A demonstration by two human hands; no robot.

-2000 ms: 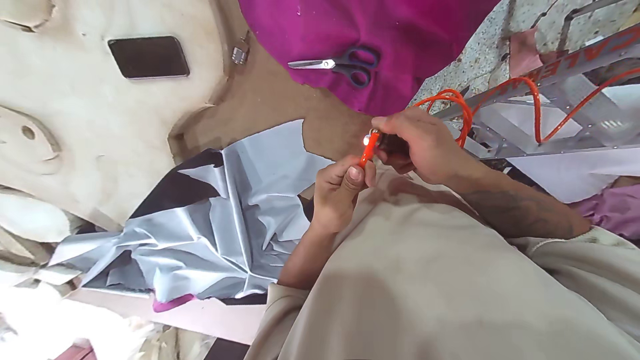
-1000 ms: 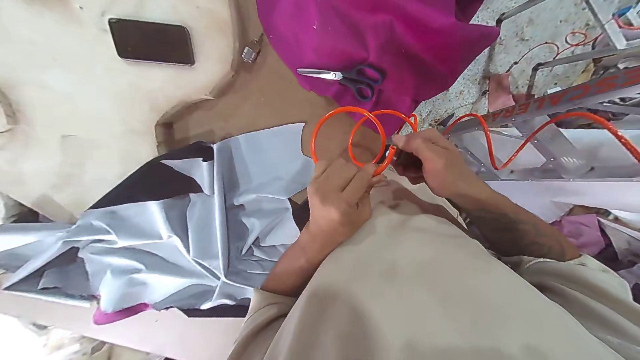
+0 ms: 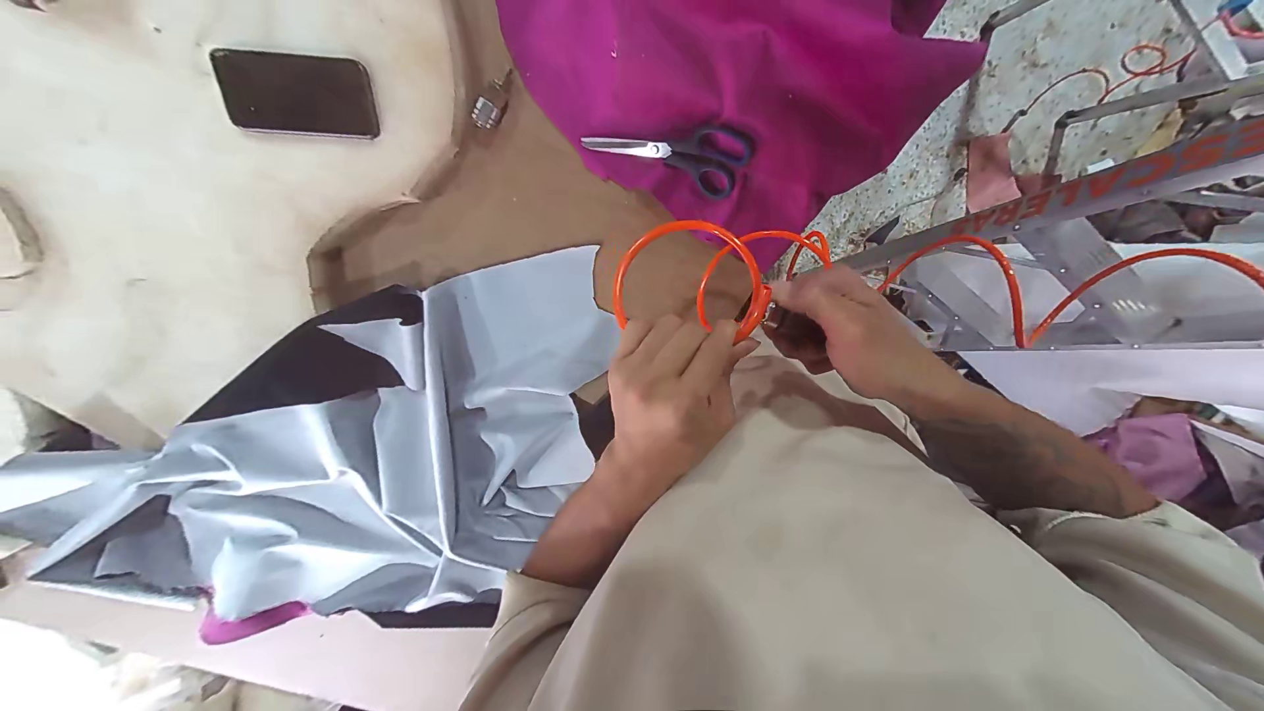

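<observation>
An orange coiled hose (image 3: pixel 688 226) runs in loops between my hands, in front of my body. My left hand (image 3: pixel 676 385) is closed on the hose's coils near their lower side. My right hand (image 3: pixel 839 321) grips a small dark and metal fitting at the hose's end, just beside the left fingertips; the fingers hide most of it. Beyond the hands, scissors (image 3: pixel 681 153) with dark handles lie on a magenta fabric (image 3: pixel 790 89). Left of my left hand spreads a wrinkled silver-grey sheet material (image 3: pixel 395 444) with black pieces.
A black smartphone (image 3: pixel 294 94) lies on pale foam-like padding (image 3: pixel 118 197). Beside it is a small metal part (image 3: pixel 486 112). An aluminium ladder (image 3: pixel 1096 188) lies at the right, with the orange hose crossing it. Fabric scraps (image 3: pixel 1150 454) lie below it.
Two seconds ago both hands were together at an orange piece and a fitting. The left hand has since moved onto the hose, whose loops now stand open between the hands.
</observation>
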